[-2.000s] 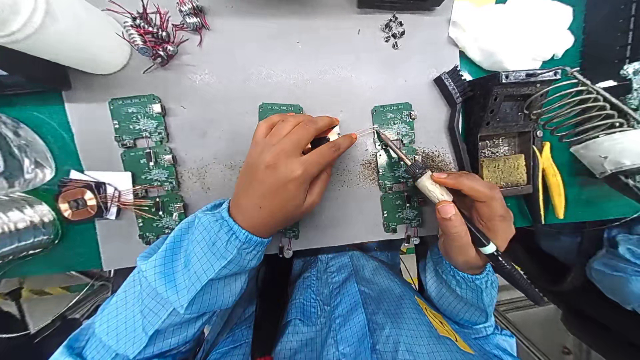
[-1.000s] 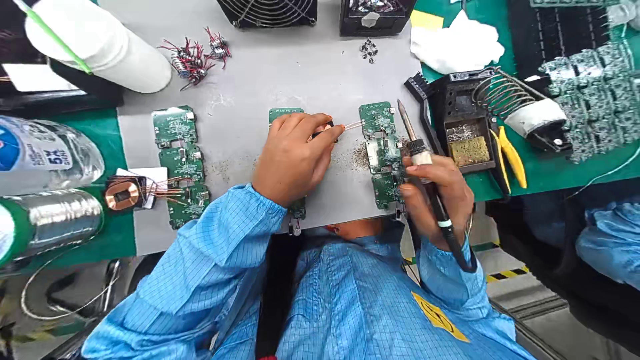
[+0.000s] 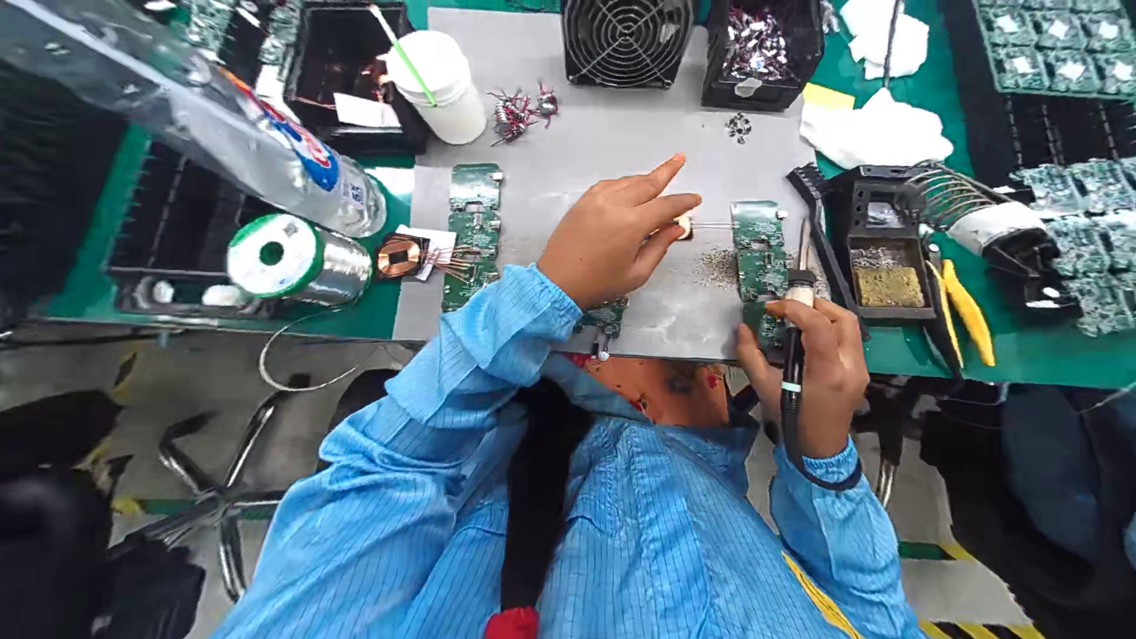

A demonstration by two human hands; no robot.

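Note:
My left hand (image 3: 612, 232) is over the middle of the grey mat, thumb and fingers around a small round component (image 3: 682, 227) whose thin wires run right to a green circuit board strip (image 3: 761, 253). Another board strip (image 3: 603, 314) lies partly hidden under that hand and forearm. In my right hand (image 3: 815, 368) is a soldering iron (image 3: 800, 288), its tip pointing away from me, just right of the right-hand boards. A third board strip (image 3: 474, 222) lies at the left, with a copper coil (image 3: 399, 256) and its wires beside it.
A solder spool (image 3: 297, 259), plastic bottle (image 3: 293, 151) and white container (image 3: 441, 89) stand left. A fan (image 3: 628, 40) and a black parts box (image 3: 761, 53) are at the back. Right are a brush (image 3: 821, 222), a soldering stand with sponge (image 3: 890, 286) and yellow-handled pliers (image 3: 966, 311).
The soldering iron's tip was at the right-hand boards two seconds ago and has come away to their right. The fingers of my left hand have spread. The view now takes in more of the bench.

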